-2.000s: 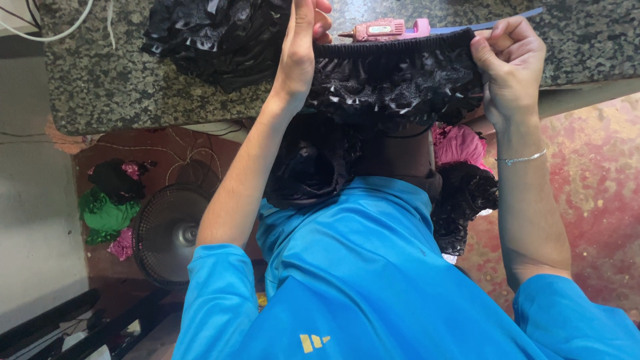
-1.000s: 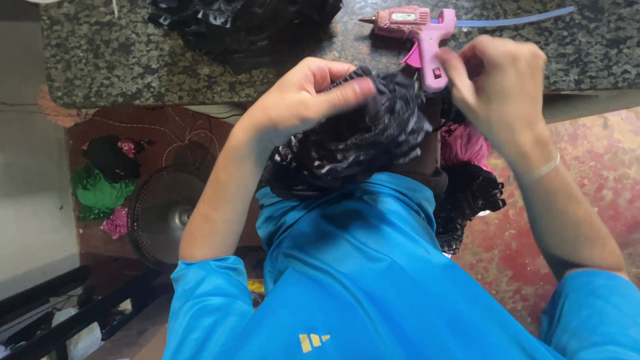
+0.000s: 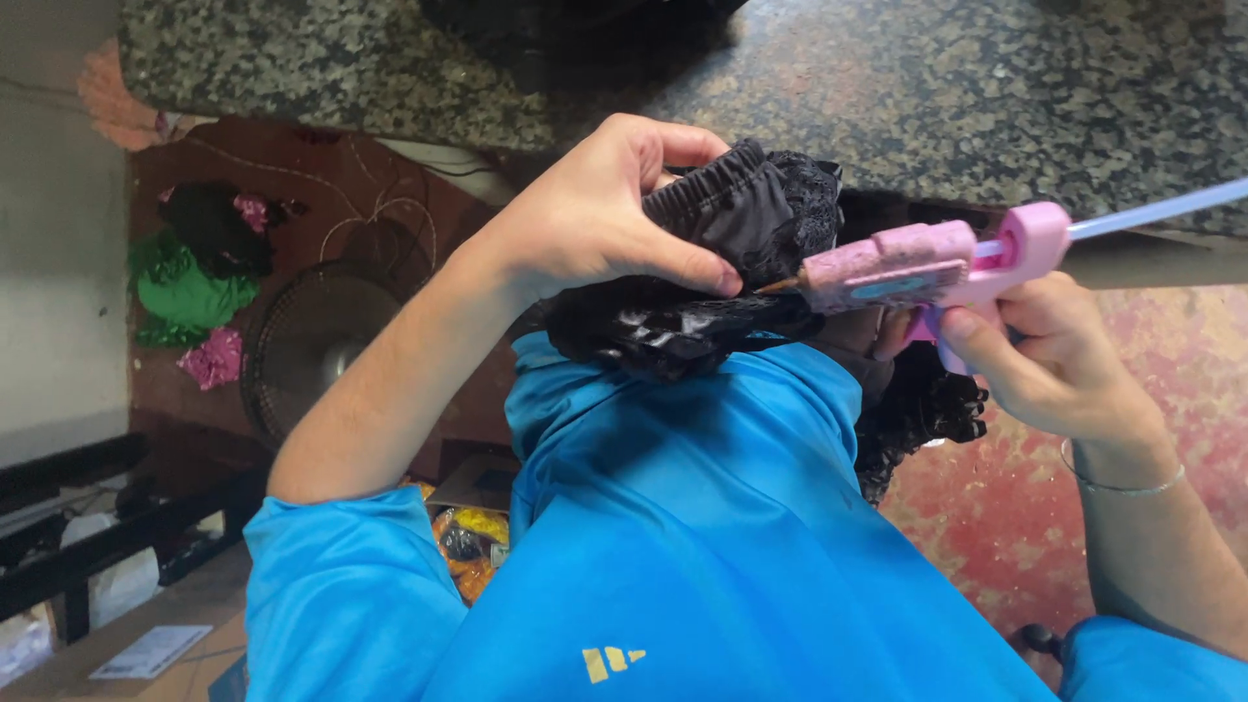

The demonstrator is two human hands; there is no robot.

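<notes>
My left hand grips a black ruffled garment with a gathered elastic band and lace, its thumb pressing on the fabric. The garment is held over my lap, in front of the counter's edge. In my right hand is a pink hot glue gun, its metal nozzle pointing left and touching or very close to the fabric beside my left thumb. A translucent glue stick sticks out of the back of the gun. My right fingers are around the handle, near the purple trigger.
A granite counter spans the top, with a dark fabric pile on it. On the floor at left are a round fan, cables, and green and pink shiny pieces. More black ruffled fabric hangs beside my lap at right.
My right hand let go of the garment and took up the glue gun, which lay on the counter in the earlier frames. The garment, stretched out at first, is now folded in my left hand.
</notes>
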